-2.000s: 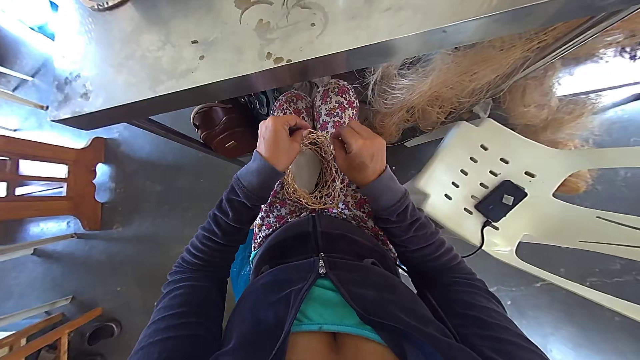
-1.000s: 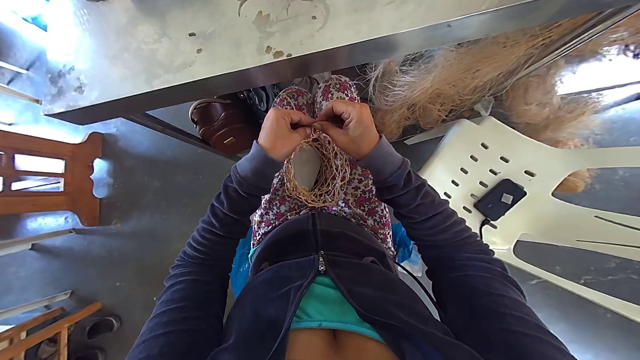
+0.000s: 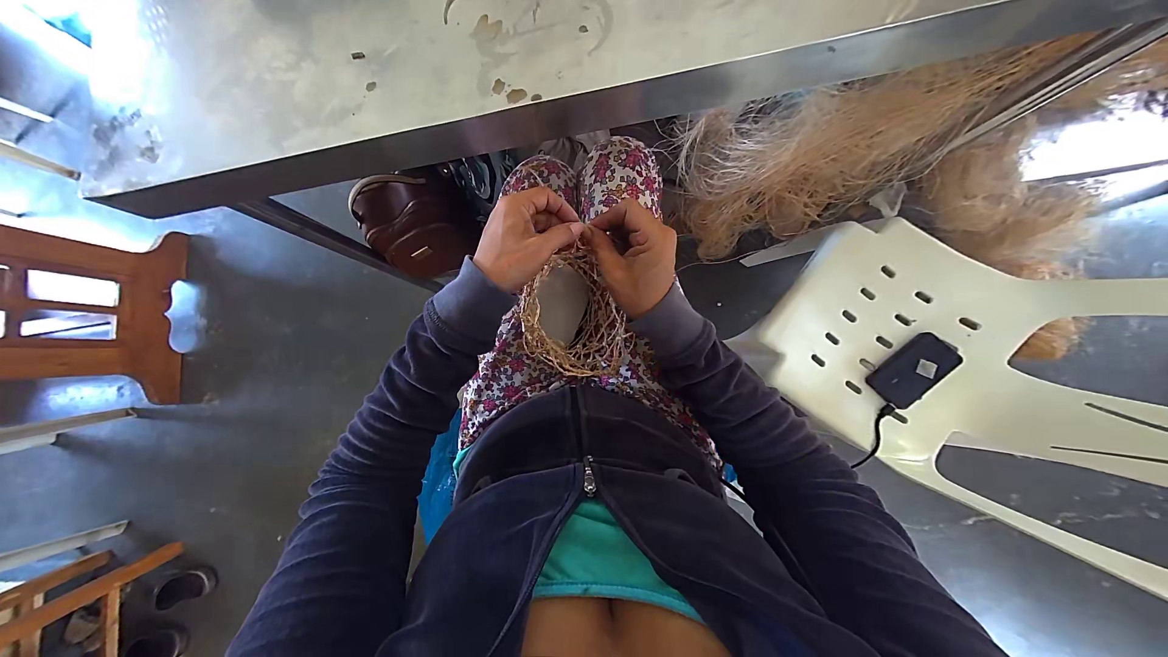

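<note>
A loose, open mesh of tan plant-fibre strands (image 3: 607, 342) lies over my lap, on flower-patterned trousers (image 3: 506, 365). A smooth grey rounded object (image 3: 563, 306) shows through the ring of strands. My left hand (image 3: 529, 239) pinches the top edge of the mesh between thumb and forefinger. My right hand (image 3: 634, 255) pinches the same edge from the other side, and the fingertips of both hands meet there. The exact strands between the fingertips are too fine to make out.
A metal table (image 3: 365, 100) spans the top, its edge above my knees. Long pale fibres (image 3: 849, 137) hang at the right. A white plastic chair (image 3: 995, 319) holds a black device (image 3: 914, 370) with a cable. A brown leather bag (image 3: 420, 224) lies under the table; a wooden chair (image 3: 146, 319) stands left.
Two seconds ago my hands were apart at either side of the mesh. They came together at its top edge and remain there, with the fingers slightly shifted.
</note>
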